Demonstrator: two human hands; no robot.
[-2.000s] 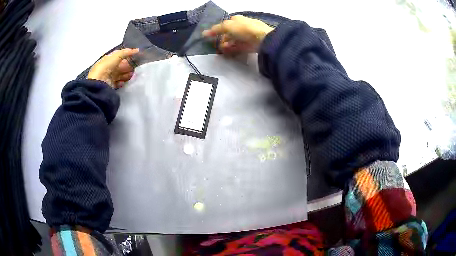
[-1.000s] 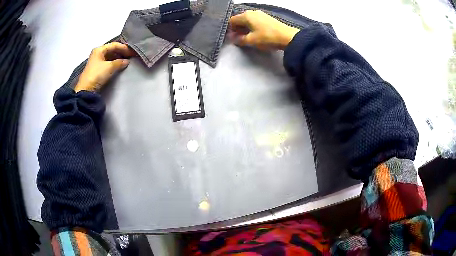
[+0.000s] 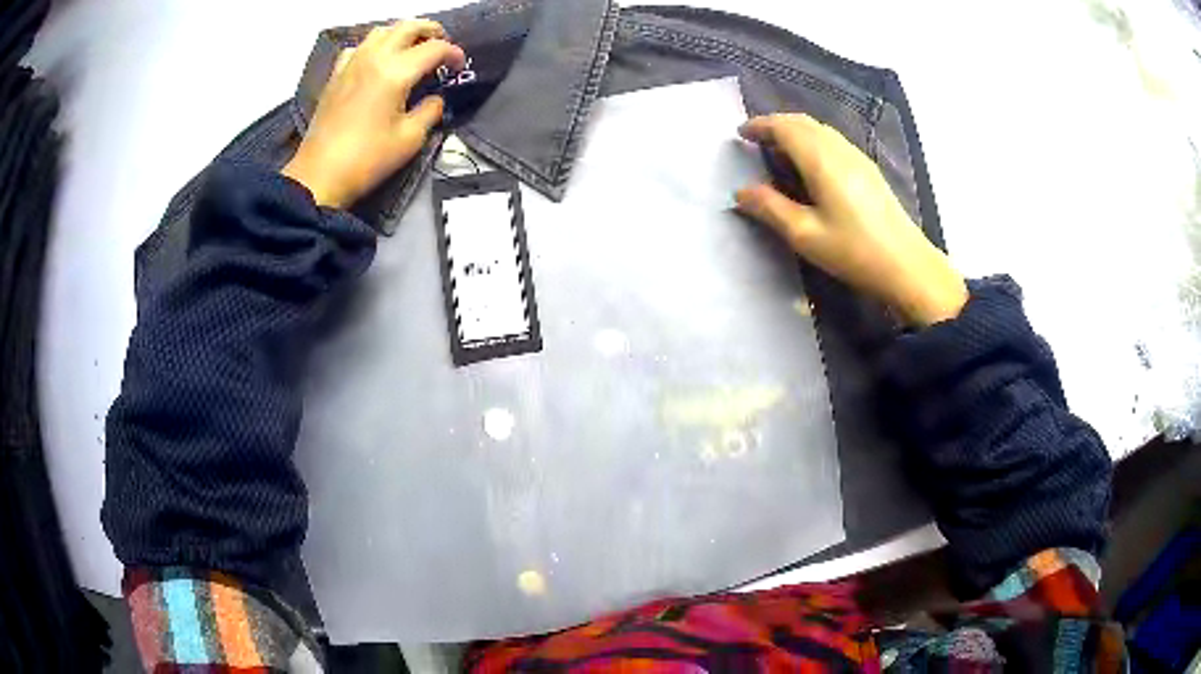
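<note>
A dark grey denim shirt (image 3: 909, 171) lies front up, its collar (image 3: 547, 112) at the top. A whitish translucent sheet (image 3: 659, 263) covers its front; pale buttons and yellow-green embroidery show through. A black-bordered hang tag (image 3: 489, 270) lies on the sheet below the collar. My left hand (image 3: 375, 112) is on the left side of the collar, fingertips at the neck opening; the collar edge under it is partly hidden. My right hand (image 3: 823, 198) is at the sheet's upper right edge, thumb and forefinger apart, holding nothing that I can see.
A white table top (image 3: 1040, 250) lies under the shirt. A layered dark pile (image 3: 33, 356) stands along the left edge. Clear film with faint print (image 3: 1159, 356) lies at the far right. The wearer's red and black patterned clothing (image 3: 711, 632) is at the table's front edge.
My left hand has moved up and right onto the collar. My right hand has left the right collar side and moved right and down to the sheet's edge. The collar now lies folded over the sheet's top.
</note>
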